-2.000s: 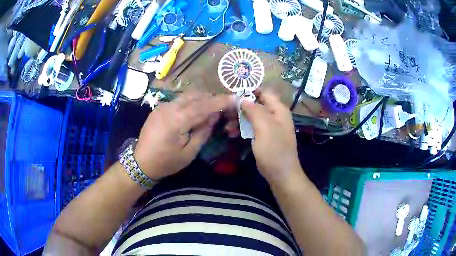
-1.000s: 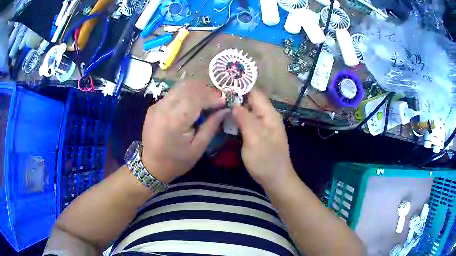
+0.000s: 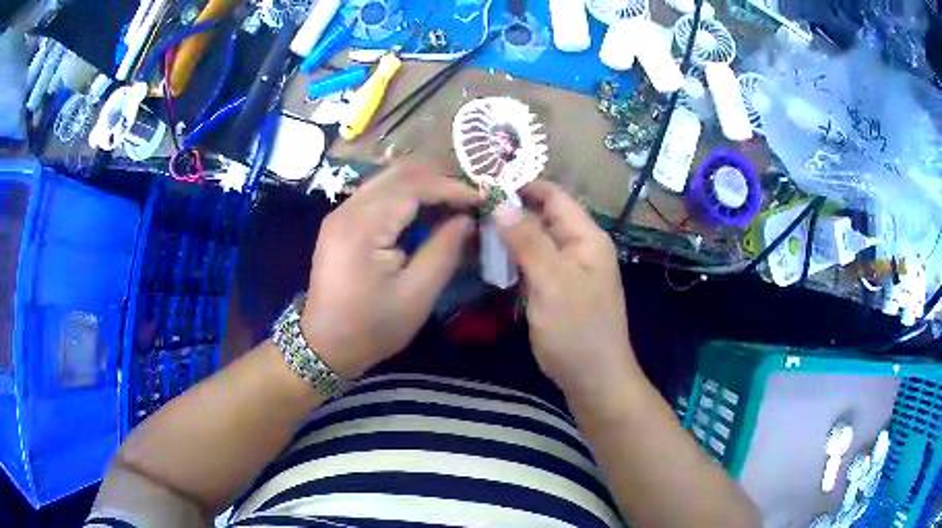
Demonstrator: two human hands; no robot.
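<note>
A white handheld fan housing (image 3: 500, 142) is held over the bench's front edge, its round slotted grille up and its short white handle down. My right hand (image 3: 563, 273) grips the handle, with the thumb near the joint. A small greenish circuit board (image 3: 494, 198) shows at the joint of grille and handle. My left hand (image 3: 382, 263) is at the joint from the left, its fingertips bent close to the board. Whether it pinches anything is too blurred to tell. A reddish spot shows at the grille's centre.
A yellow-handled screwdriver (image 3: 370, 98) and dark tweezers (image 3: 426, 98) lie behind my left hand. A purple solder reel (image 3: 725, 187), white fan parts and a clear plastic bag (image 3: 837, 129) lie right. Blue crates (image 3: 77, 320) stand left, a green crate (image 3: 749, 413) right.
The fan housing has shifted slightly right since the last frame and its grille is tilted more. Both hands have moved right with it. The left fingers remain at the joint.
</note>
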